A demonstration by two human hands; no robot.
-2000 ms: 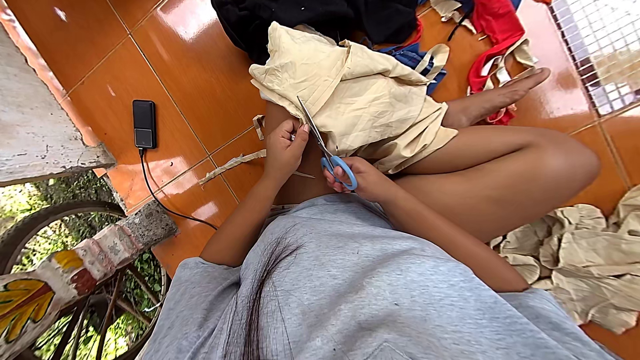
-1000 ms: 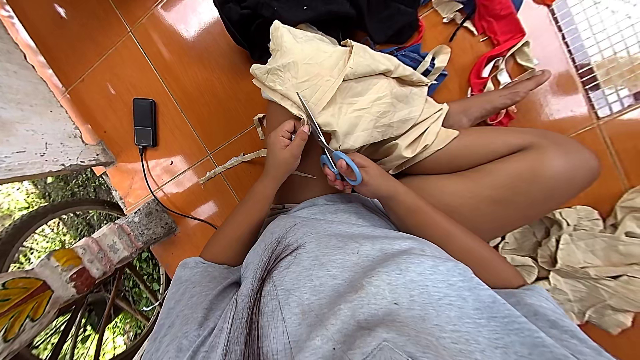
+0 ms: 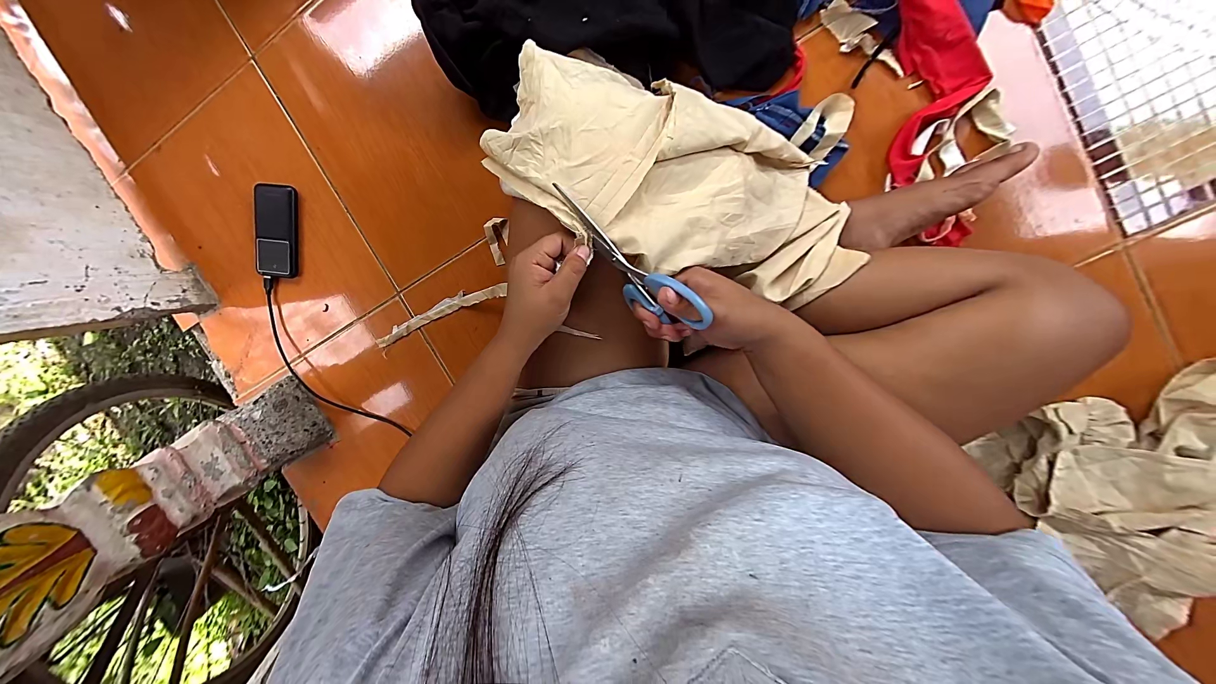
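Cream cotton cloth (image 3: 693, 171) lies creased over my lap and lower legs. At its near left edge my left hand (image 3: 551, 285) pinches a bit of the cloth between thumb and fingers. The blue-handled scissors (image 3: 665, 296) are in my right hand (image 3: 712, 309), fingers through the loops. Their blades reach up and left, over the cloth edge and just right of my left fingertips; whether they cut into fabric I cannot tell. A narrow cloth strip (image 3: 442, 312) rests on the tiles left of my left hand, partly hidden behind my forearm.
A black power bank (image 3: 275, 228) with a cable lies on the orange tiled floor (image 3: 199, 161) at left. Black cloth (image 3: 608, 38) and red cloth (image 3: 936, 66) are bunched ahead. More cream cloth (image 3: 1111, 484) lies at right. A wheel (image 3: 104, 389) stands beyond the ledge at lower left.
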